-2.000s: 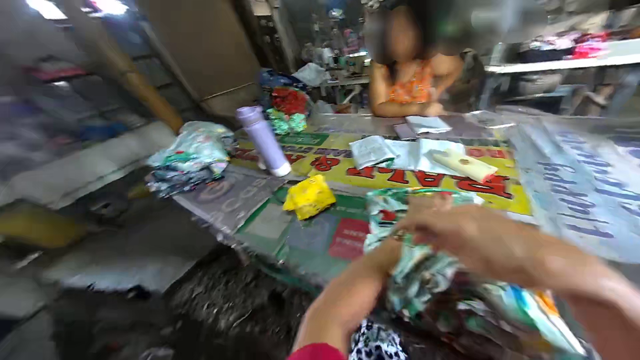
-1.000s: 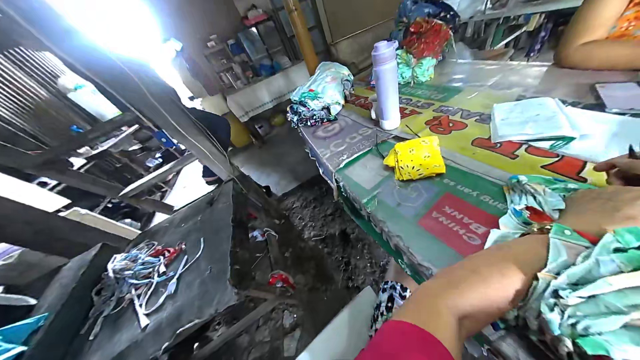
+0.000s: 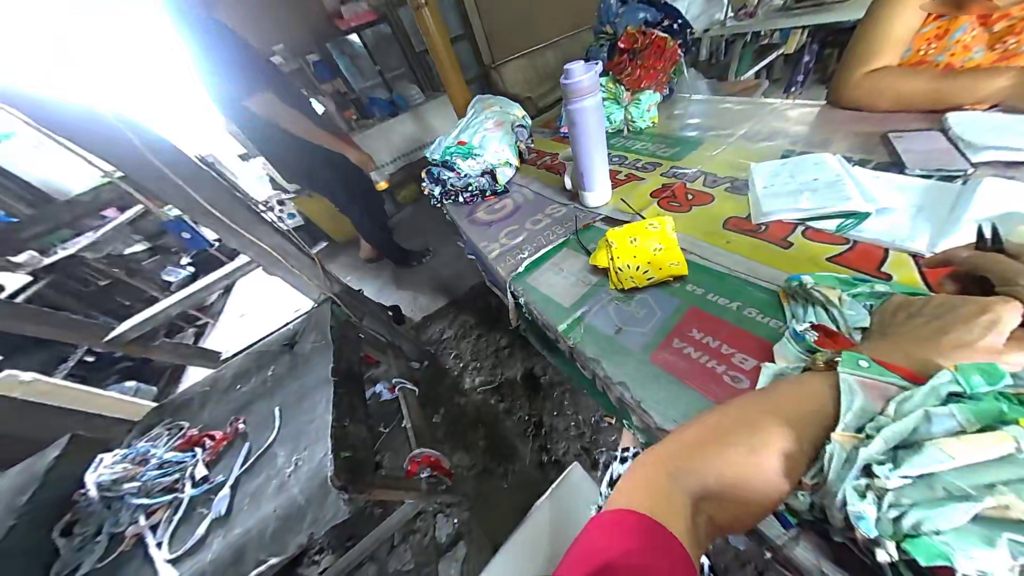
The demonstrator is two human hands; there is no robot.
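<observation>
My left hand (image 3: 932, 332) is at the right, its forearm rising from a red sleeve. Green-and-white printed fabric (image 3: 920, 448), gathered and with a red strip, lies around and below the wrist. The left fingers are bunched near the right edge; whether they grip anything is unclear. Just beyond them is what appears to be my right hand (image 3: 980, 268), partly cut off, with a small dark two-pronged tool (image 3: 990, 238) between its fingers. Left of the hands, a folded yellow patterned cloth (image 3: 644, 254) lies on the table, with a lilac bottle (image 3: 588, 136) upright behind it.
The banner-covered table (image 3: 720, 312) holds an open notebook (image 3: 808, 188), a phone (image 3: 928, 152) and bagged fabric (image 3: 480, 148). One person (image 3: 880, 72) sits across it; another (image 3: 312, 136) stands back left. Cloth strips (image 3: 152, 472) lie on a dark surface at lower left.
The view has swung left and down since the first frame. The standing person shows at back left now. My hands have stayed at the printed fabric.
</observation>
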